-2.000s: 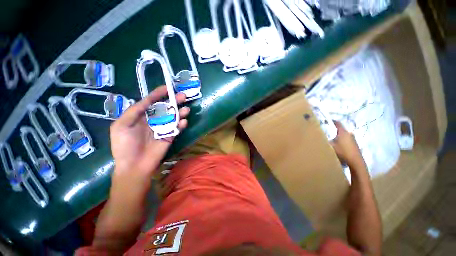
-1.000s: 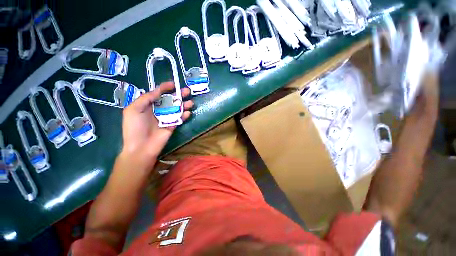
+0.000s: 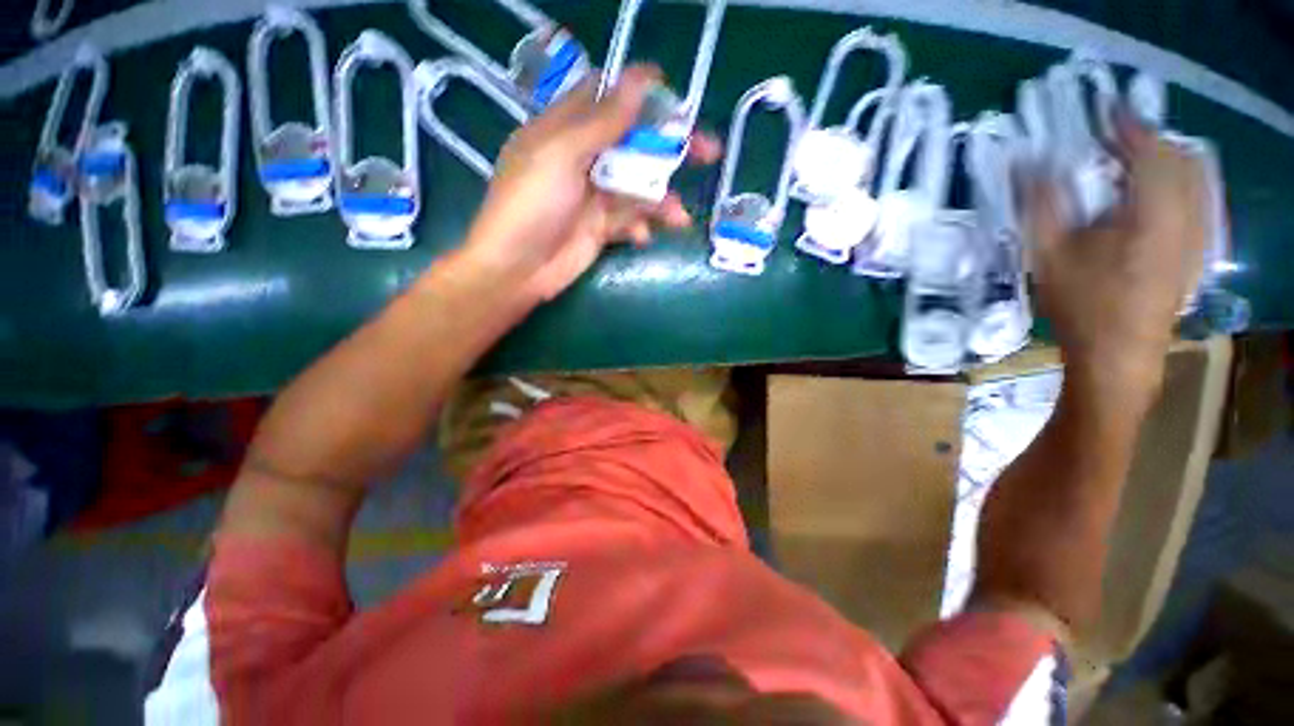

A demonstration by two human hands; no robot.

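My left hand (image 3: 546, 192) holds a blue-marked unit (image 3: 646, 142) over the green surface, its long loop pointing away and cut off by the top edge. My right hand (image 3: 1114, 234) is blurred and lies over a bunch of plain white units (image 3: 1086, 142) at the right; whether its fingers grip any cannot be told. More plain white units (image 3: 840, 185) lie overlapping between the hands. A single blue-marked unit (image 3: 748, 213) lies just right of my left hand.
Several blue-marked units (image 3: 378, 185) lie along the left of the green surface (image 3: 355, 312). A pale strip (image 3: 908, 20) curves along the far side. An open carton (image 3: 859, 482) with a clear bag liner (image 3: 979, 468) stands below the edge at right, partly behind my right forearm.
The view has turned to the right. My right hand, with a bunch of white units beyond the carton before, is now over the green surface at right. My left hand still holds its blue-marked unit.
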